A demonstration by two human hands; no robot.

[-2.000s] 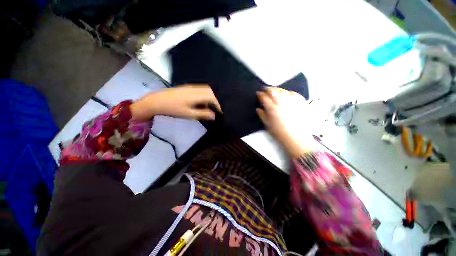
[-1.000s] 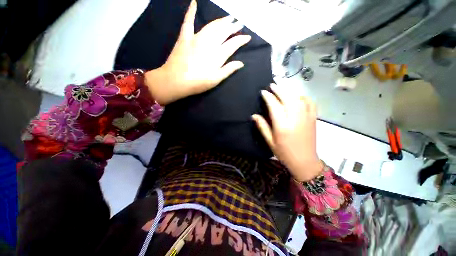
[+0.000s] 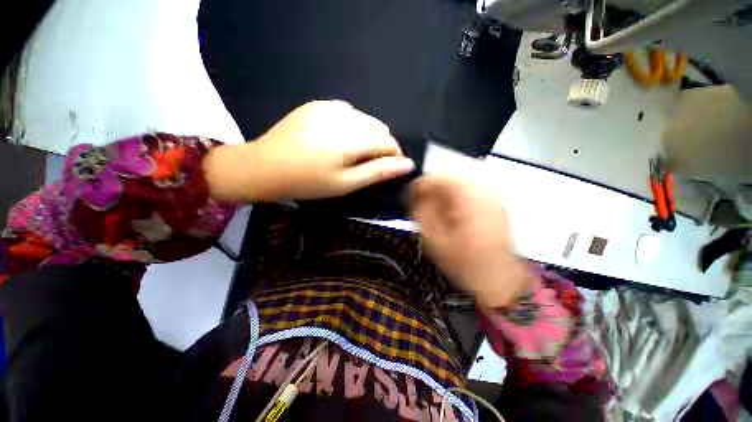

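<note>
A large black garment panel (image 3: 346,62) lies flat on the white table and reaches up toward the sewing machine. My left hand (image 3: 317,152) is at the panel's near edge, fingers bent and close together, with thumb and index fingertips at the cloth. My right hand (image 3: 466,231) is blurred, just right of the left fingertips at the same near edge, with curled fingers. What is between its fingers is hidden. The metal presser foot area (image 3: 595,49) shows at the top, to the right of the panel.
Orange-yellow scissors (image 3: 657,66) and red-orange snips (image 3: 662,194) lie on the right. A small brown square (image 3: 599,246) is on the white shelf. Crumpled off-white fabric (image 3: 651,338) is at lower right. A checked apron (image 3: 354,284) covers the lap.
The panel has moved up and away from me. My left hand has gone from spread flat on the cloth to bent at its near edge. My right hand has moved down beside it.
</note>
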